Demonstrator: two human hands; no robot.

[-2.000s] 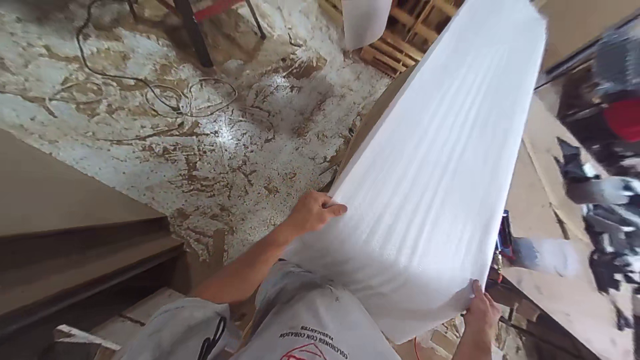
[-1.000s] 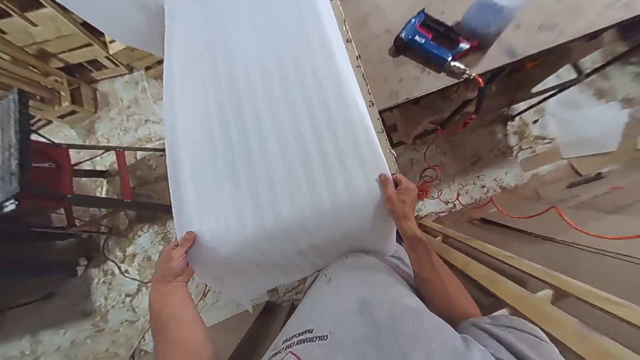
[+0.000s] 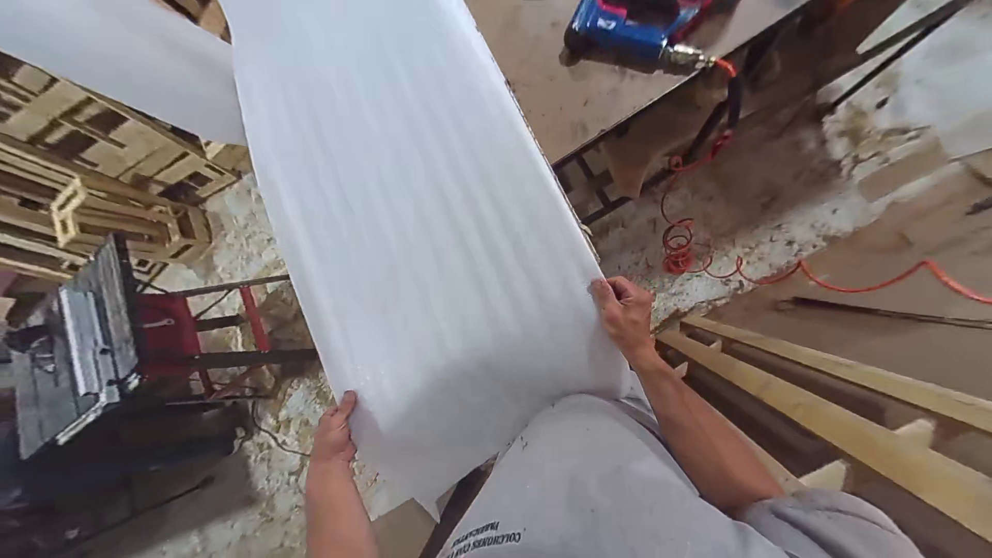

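Observation:
A long panel covered with white foam sheeting (image 3: 434, 209) runs from the top of the view down to my waist. My left hand (image 3: 335, 430) grips its left edge near the lower end, thumb on top. At the right edge, somewhat higher up, my right hand (image 3: 624, 310) pinches the sheeting and the panel's side. The fingers under both edges are hidden. Staples or fasteners seem to line the right edge of the panel.
A blue pneumatic stapler (image 3: 628, 35) with a coiled red air hose (image 3: 678, 246) lies on a worktable (image 3: 535, 85). Wooden frames (image 3: 116, 194) are stacked at left, above a table saw (image 3: 85, 356). Long wooden slats (image 3: 821, 403) lie at lower right. Scraps litter the floor.
The view has turned strongly since two seconds ago. Both hands have stayed on the panel's edges throughout. Since one second ago, the panel's near end looks little changed against my body.

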